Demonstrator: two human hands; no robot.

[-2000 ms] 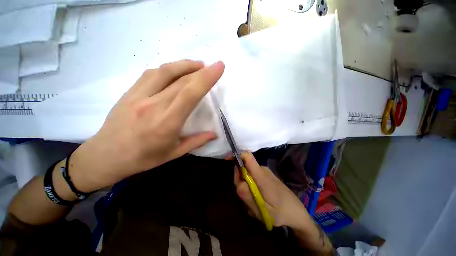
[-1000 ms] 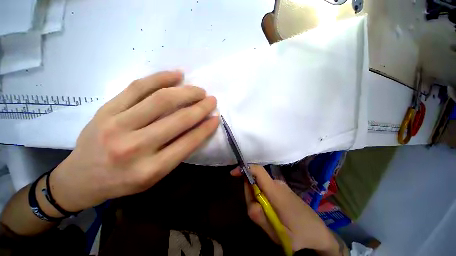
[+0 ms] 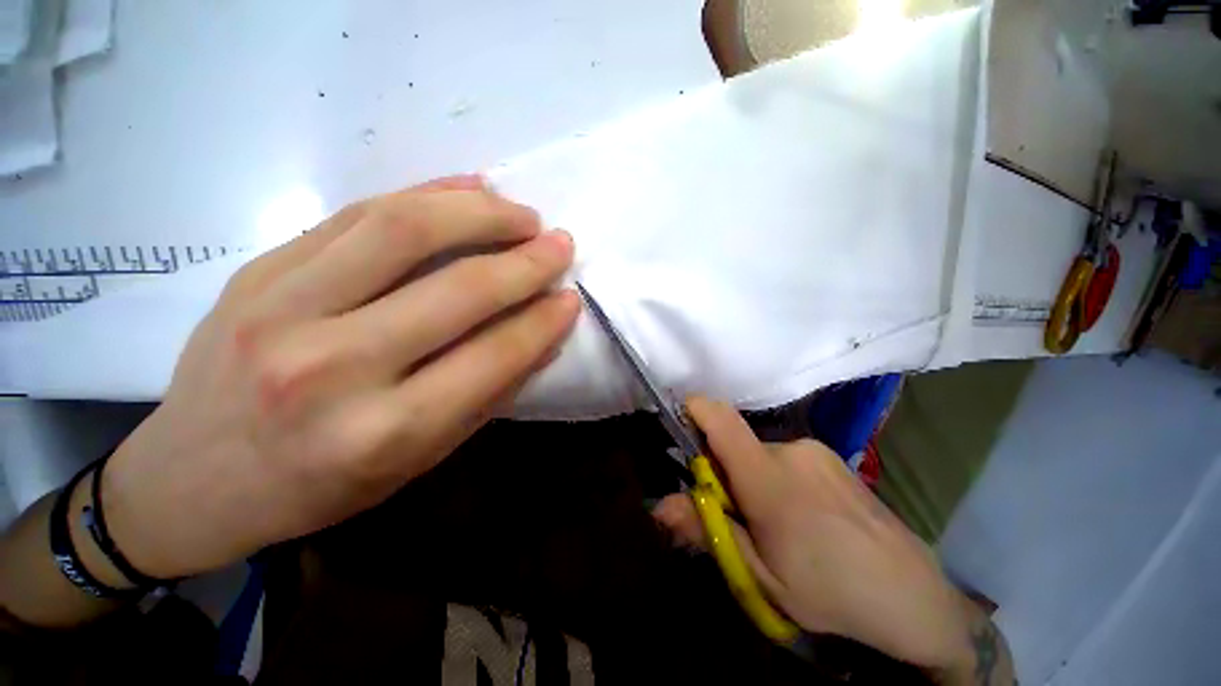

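A white fabric piece (image 3: 817, 201) lies on the white table, its lower edge at the table's front edge. My left hand (image 3: 388, 335) lies on the fabric, palm down, fingers close together and pointing right. I cannot tell if its fingertips pinch the cloth. My right hand (image 3: 817, 523) holds scissors (image 3: 716, 503) with a yellow handle and dark narrow blades. The blades lie over the fabric, with the tip just right of my left fingertips. Part of the scissors' grip is hidden by my right hand.
A stack of white pieces (image 3: 27, 94) is at the upper left. A printed ruler (image 3: 121, 261) runs along the table's left side. Spare scissors (image 3: 1079, 298) lie at the right. The machine bed (image 3: 1051, 94) is at the upper right. A blue frame and coloured items show below the table.
My left hand has flattened, its thumb now out of sight, and moved slightly left. My right hand and the scissors have moved right, with more of the hand's back showing.
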